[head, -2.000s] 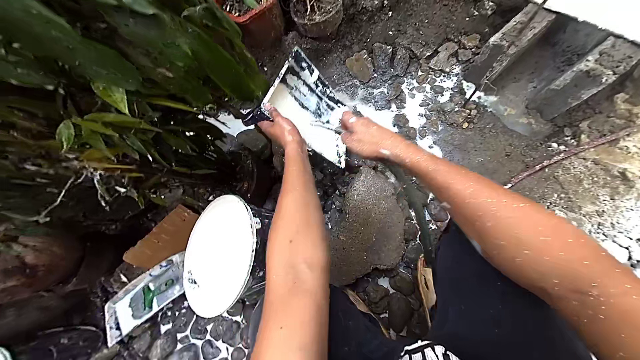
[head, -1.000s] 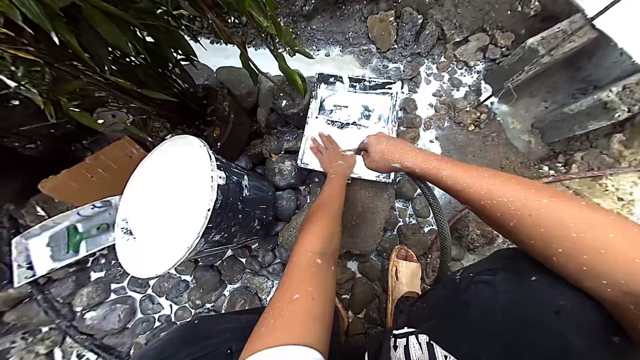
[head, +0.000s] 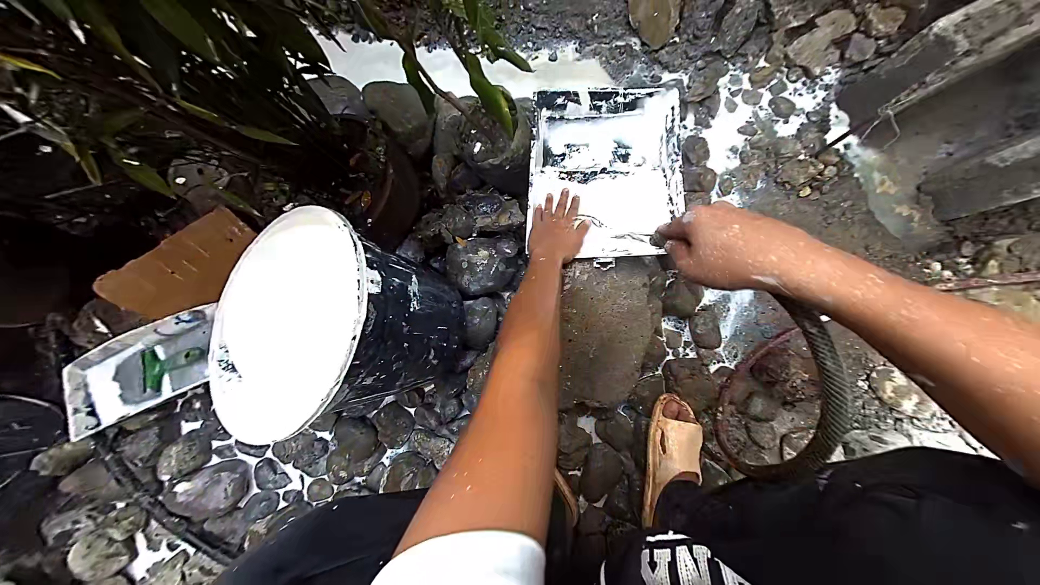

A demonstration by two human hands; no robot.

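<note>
A shallow rectangular tray (head: 673,162), smeared with white paint-like liquid, lies on the stones and a flat stone slab (head: 605,341). My left hand (head: 557,230) rests spread on its near left corner, holding nothing. At the near right corner my right hand (head: 715,244) is closed around the end of a ribbed hose (head: 830,390), which passes under my forearm and curves down toward my leg. Part of the hose end is hidden by my fingers. A black bucket (head: 414,317) with white liquid to its rim stands left of my left forearm.
Left of the bucket are a brown board (head: 179,264) and a white-smeared panel (head: 138,370) with a green mark. Leafy plants (head: 162,97) overhang the upper left. Concrete blocks (head: 959,106) stand at the upper right. Rounded stones (head: 211,487) surround my sandalled feet.
The tray, tilted up in both hands two seconds ago, now lies flat. Since one second ago my right hand has moved right, to the tray's near right corner; my left hand stays on the tray.
</note>
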